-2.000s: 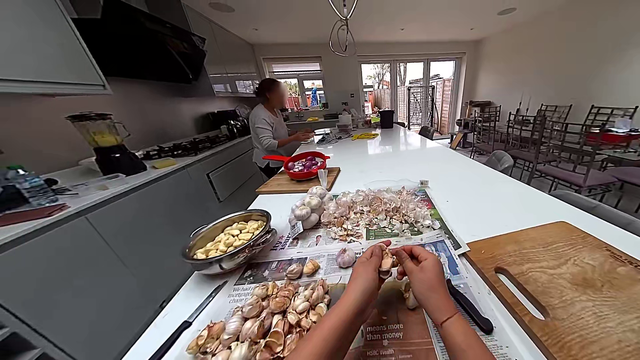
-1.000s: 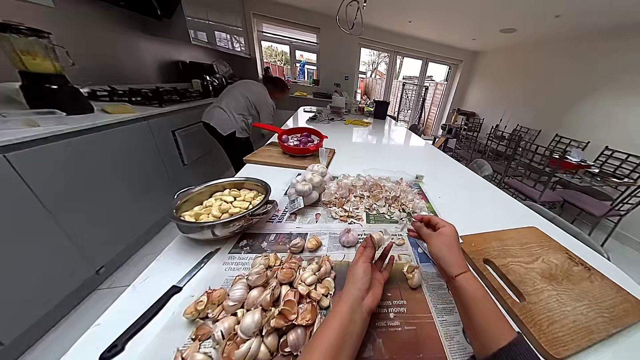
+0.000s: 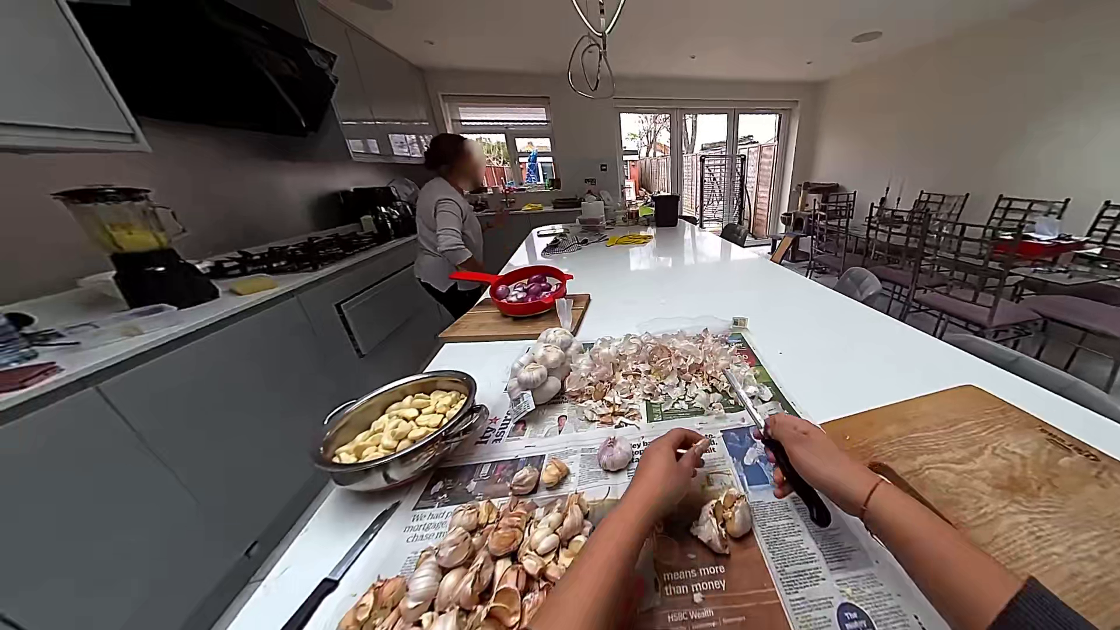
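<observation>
My right hand (image 3: 807,459) is closed around the black handle of a kitchen knife (image 3: 746,395), its blade pointing away over the garlic skins (image 3: 656,372). Between the fingertips of my left hand (image 3: 669,468) is a small pale piece, likely garlic. A garlic bulb (image 3: 614,453) lies just left of that hand, and a partly broken bulb (image 3: 723,521) lies between my forearms. Unpeeled garlic cloves (image 3: 490,560) are heaped at the near left on newspaper (image 3: 792,534). Peeled cloves (image 3: 404,427) fill a steel colander (image 3: 385,472). Whole bulbs in a net (image 3: 544,363) sit beside the skins.
A second knife (image 3: 341,564) lies at the counter's left edge. A wooden cutting board (image 3: 980,472) is at right. Farther off, a red pan (image 3: 529,297) of onions rests on another board (image 3: 490,325). A person (image 3: 451,223) stands left of the island; a blender (image 3: 140,249) is far left.
My right hand, without a knife one second ago, now grips the one that lay on the newspaper at right two seconds ago. The other person, bent over one second ago, stands upright.
</observation>
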